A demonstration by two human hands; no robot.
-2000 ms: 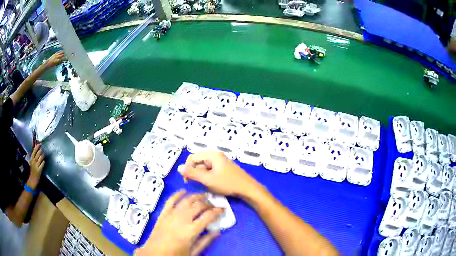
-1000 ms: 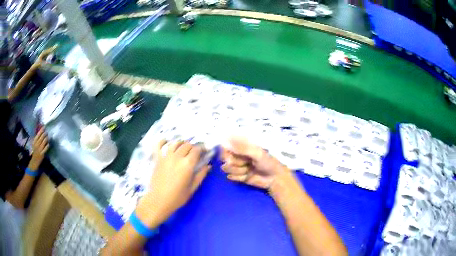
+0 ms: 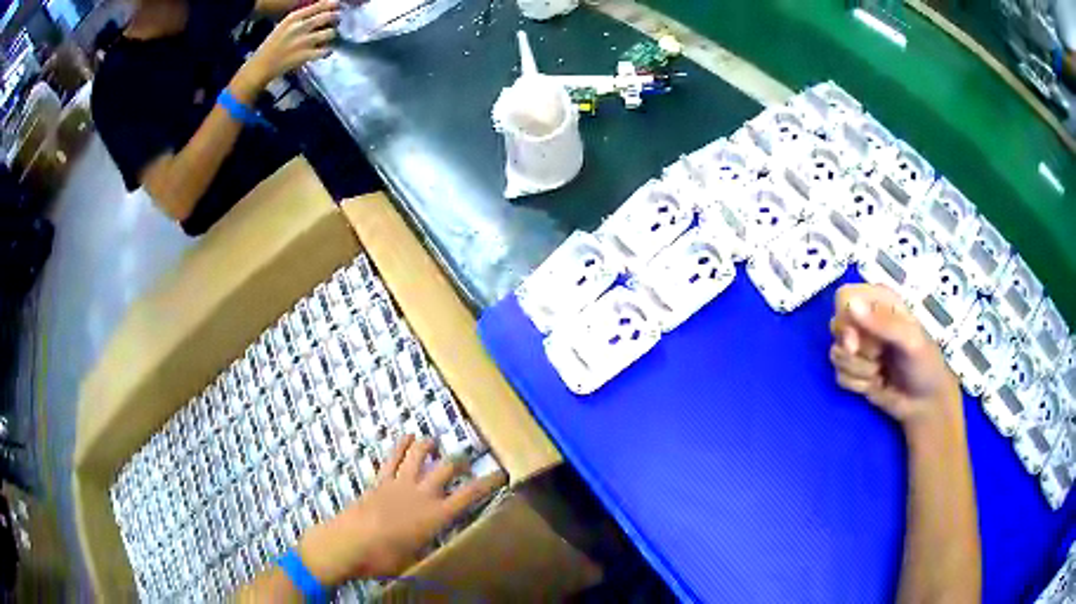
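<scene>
White housings (image 3: 614,336) with dark openings lie in close rows along the left and far edges of the blue corrugated sheet (image 3: 708,437). More housings (image 3: 283,437) stand in tight rows in the brown carton (image 3: 443,336). My left hand (image 3: 413,501), with a blue wrist strap, is inside the carton at its near right corner, fingers spread on the housings; no part is seen held. My right hand (image 3: 885,354) is over the blue sheet beside the rows, its fingers curled in, with nothing visible in them.
A white pot with a stick (image 3: 540,136) and a small subassembly (image 3: 625,85) are on the dark bench (image 3: 437,130). A neighbour's arm (image 3: 224,136) reaches over the bench at upper left. The green conveyor (image 3: 814,41) runs beyond the housings.
The view has swung left and down to the carton. My left hand has moved from the blue sheet into the carton. My right hand stays over the sheet, apart from the left.
</scene>
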